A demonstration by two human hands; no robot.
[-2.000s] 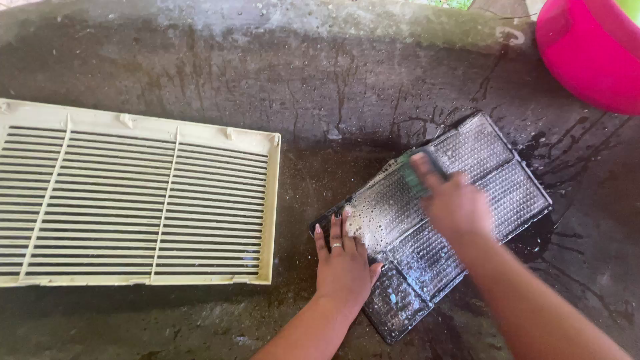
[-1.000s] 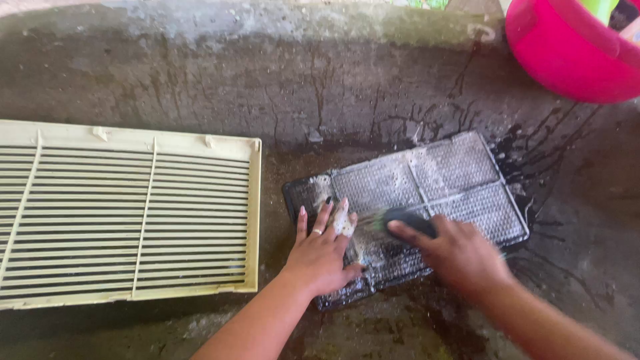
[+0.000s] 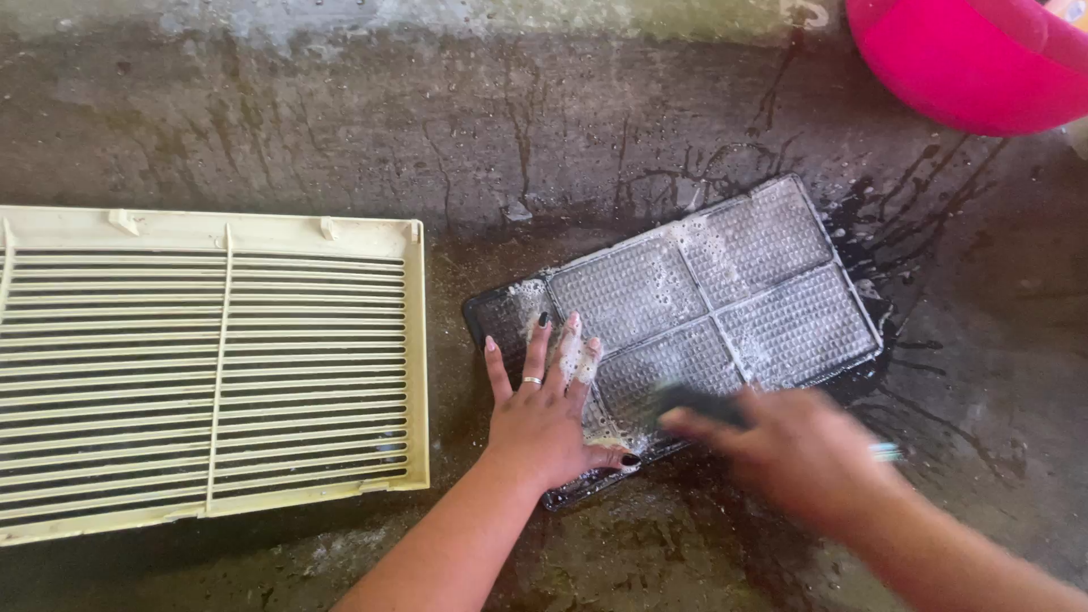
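A black-framed mesh filter panel lies tilted on wet concrete, with foam on its mesh and edges. My left hand rests on its left end with the fingers spread and suds on some fingertips; a ring is on one finger. In my right hand, blurred by motion, is a dark scrubbing brush over the lower middle of the mesh. Its bristles are too blurred to make out. The cream plastic louvred grille lies left of the panel, apart from it and from both hands.
A bright pink plastic basin stands at the top right, partly out of view. Behind the panel rises a concrete wall with wet streaks. Dark splashes mark the concrete around the panel's right end.
The filter panel has turned to a flatter slant since the oldest frame. My right hand has moved the brush from the upper mesh to the lower part. My left hand stays on the panel's left end.
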